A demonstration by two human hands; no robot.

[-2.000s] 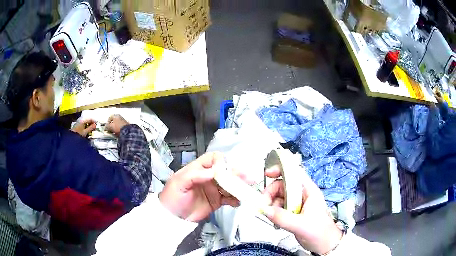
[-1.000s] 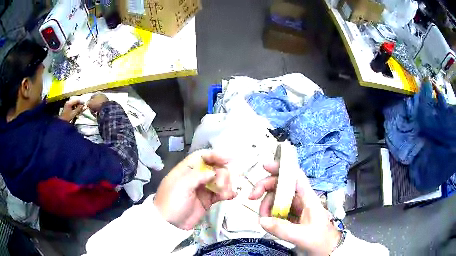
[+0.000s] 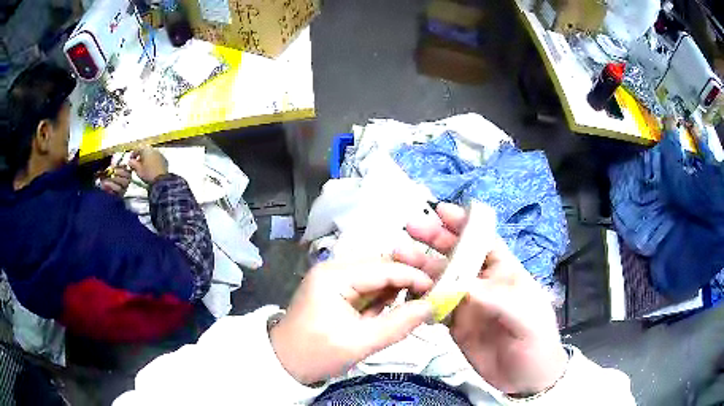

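Observation:
A pale strip [image 3: 468, 252] with a yellow lower end stands tilted between my hands, above the white garments. My right hand [image 3: 508, 317] holds it, with the fingers behind it and the palm facing up. My left hand [image 3: 357, 309] has its thumb and fingers at the yellow end; its fingertips are partly hidden, and whether it grips the strip is unclear. White garments [image 3: 373, 214] and a blue patterned garment [image 3: 516, 190] lie heaped in front of me.
A blue bin [image 3: 341, 152] edge shows behind the heap. A yellow-edged table [image 3: 278, 95] with a cardboard box [image 3: 258, 24] is at left, where a person [image 3: 95, 230] handles white cloth. Another table [image 3: 573, 103] holds a red-capped bottle [image 3: 607, 86]; a person in blue [image 3: 691, 222] is at right.
My left hand has moved right, to the yellow end of the strip. The yellow piece seen at its fingers is no longer visible there. My right hand has turned, tilting the strip.

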